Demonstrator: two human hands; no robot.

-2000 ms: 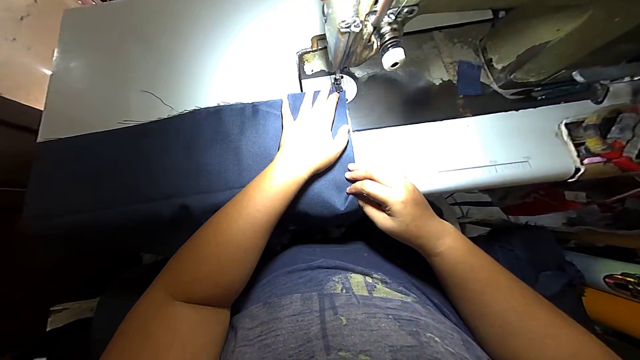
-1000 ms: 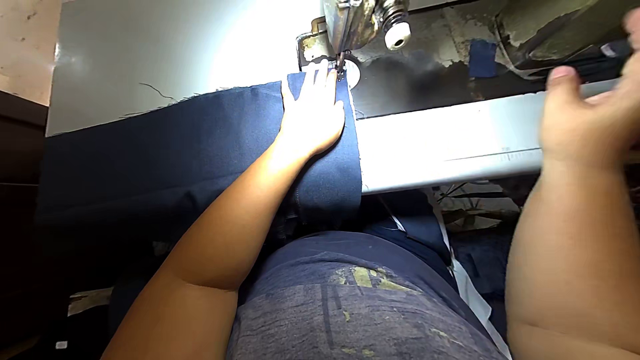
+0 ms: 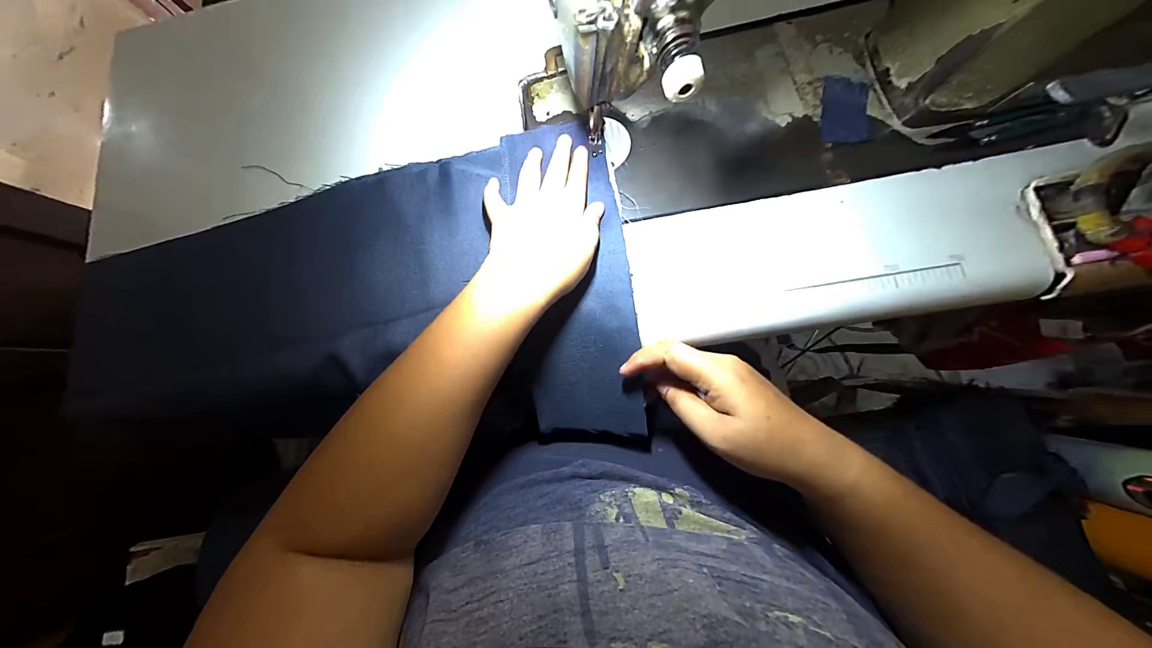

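Navy blue fabric (image 3: 297,279) spreads over the left side of the sewing table, and a narrower navy strip (image 3: 589,360) runs from the presser foot (image 3: 595,126) down toward my lap. The head of a sewing machine (image 3: 612,49) stands over the strip's far end. My left hand (image 3: 544,216) lies flat on the fabric just below the presser foot, fingers spread. At the strip's right edge, near its lower end, is my right hand (image 3: 720,396), thumb and forefinger close together; whether they pinch the cloth is hard to tell.
A pale table edge strip with a printed ruler scale (image 3: 873,279) lies to the right. Beyond it are the dark machine bed (image 3: 720,153) with a small blue cloth scrap (image 3: 844,110) and dark-handled tools (image 3: 1026,121). Dark cloth (image 3: 963,450) hangs at lower right. Loose threads (image 3: 274,175) lie at the fabric's far edge.
My right hand went out to the far right a second ago and is now back at the strip's edge. My left hand has stayed on the fabric by the presser foot.
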